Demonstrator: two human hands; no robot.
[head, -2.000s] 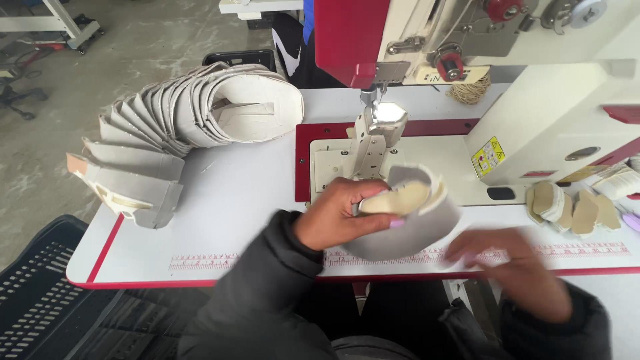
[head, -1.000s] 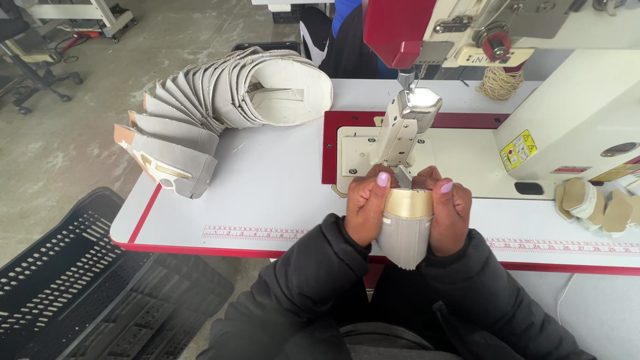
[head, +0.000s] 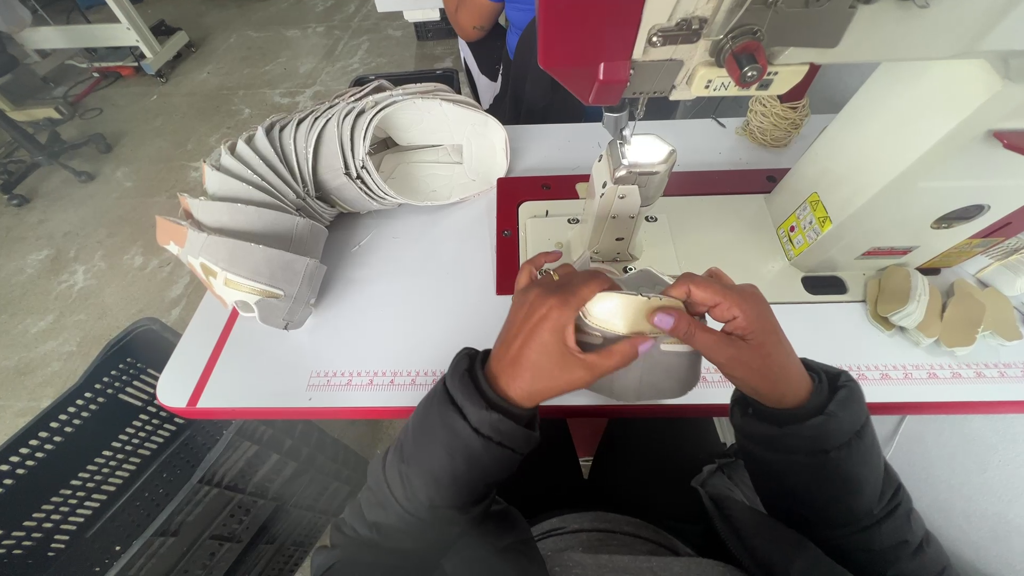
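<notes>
Between my two hands is a grey shoe upper [head: 648, 376] with a cream heel or collar part facing up, just in front of the post-bed sewing machine [head: 616, 216]. My left hand [head: 552, 336] grips its left side, with a ring on one finger and the thumb across the front. My right hand [head: 724, 328] pinches the cream edge from the right, thumb on its face. Behind the piece stands the machine's post, under the lit needle area. To the left, a curved row of nested grey shoe uppers [head: 304, 168] lies on the white table [head: 400, 296].
Small beige and white pieces [head: 944, 308] are piled at the right. A coil of cord [head: 774, 120] lies behind the machine bed. Black plastic crates [head: 88, 448] stand at lower left. Another person [head: 512, 40] is beyond the table. A printed ruler runs along the front edge.
Two seconds ago my right hand was apart from the piece; now both hands hold it. Since one second ago, the piece has turned and the hands have changed their grip.
</notes>
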